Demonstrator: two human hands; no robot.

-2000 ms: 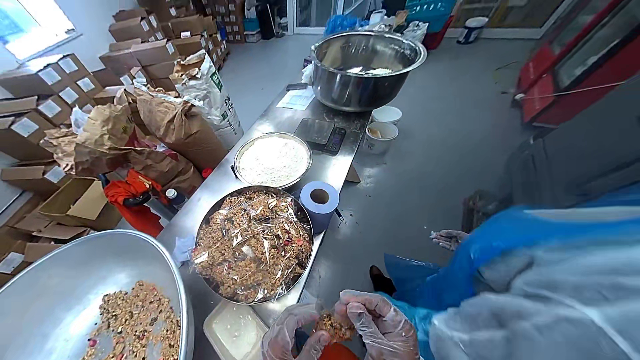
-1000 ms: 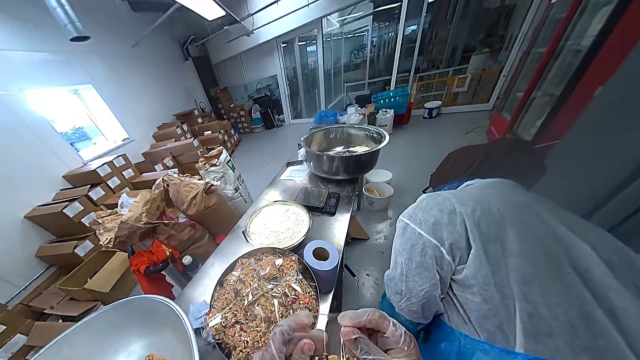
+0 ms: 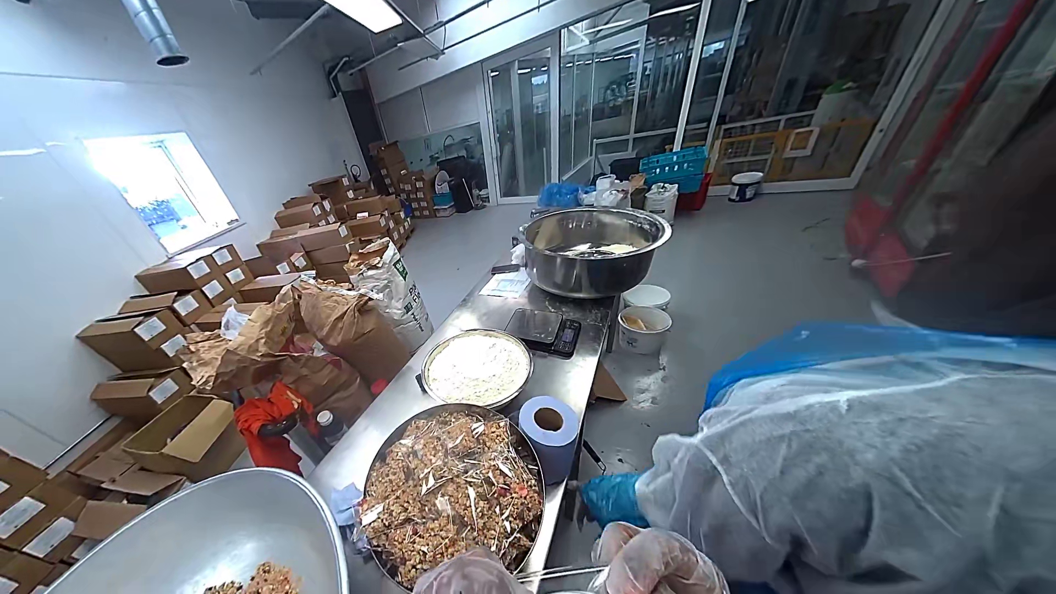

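At the bottom edge of the view is my left hand in a clear plastic glove, mostly cut off, beside the near rim of a round metal pan of granola-like mix. My right hand, gloved the same way, has its fingers curled, and a thin shiny rod or rim spans the gap between the hands. What either hand holds cannot be made out. Behind the mix stands a round pan of pale flakes or powder. A blue paper roll stands upright right of the mix.
A co-worker in a white gown bends close on the right. A large steel bowl and a digital scale sit on the steel table. A big metal basin is at lower left; paper sacks and cardboard boxes line the left.
Two seconds ago both my hands were around a small clump of mix; that clump is not visible now. The co-worker has bent down closer to the table. The view has tilted upward.
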